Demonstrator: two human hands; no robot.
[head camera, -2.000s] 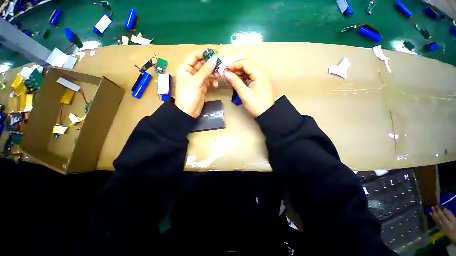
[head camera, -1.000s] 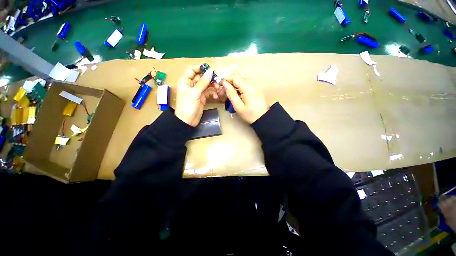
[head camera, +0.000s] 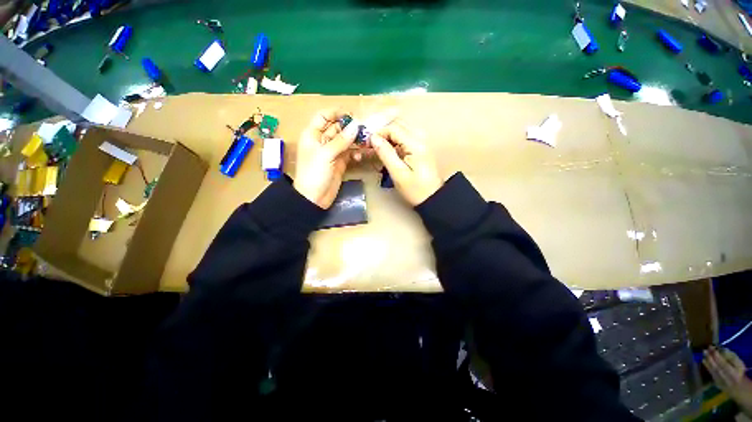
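My left hand (head camera: 323, 157) grips a small green circuit board (head camera: 345, 121) between thumb and fingers. My right hand (head camera: 406, 159) is beside it, its fingertips pinching a small pale part or leads at the board's end; which one is too small to tell. A blue battery pack (head camera: 386, 178) shows partly under my right hand, mostly hidden. A flat dark pad (head camera: 346, 204) lies on the bench below my hands. Left of my hands lie a blue pack (head camera: 236, 156) and a white-faced pack (head camera: 272, 157), with a green board (head camera: 268, 125) above them.
An open cardboard box (head camera: 169, 216) stands at left, with yellow parts (head camera: 37, 180) heaped beyond it. A green conveyor belt (head camera: 346, 49) carrying blue packs crosses the back. A white paper scrap (head camera: 544, 130) lies at right. A dark tray (head camera: 647, 350) and another person's hand (head camera: 726, 368) are low at right.
Packs on the belt have shifted right in view. My hands stay together on the board, with small finger movements and a slightly lower board. The other person's hand at lower right has moved.
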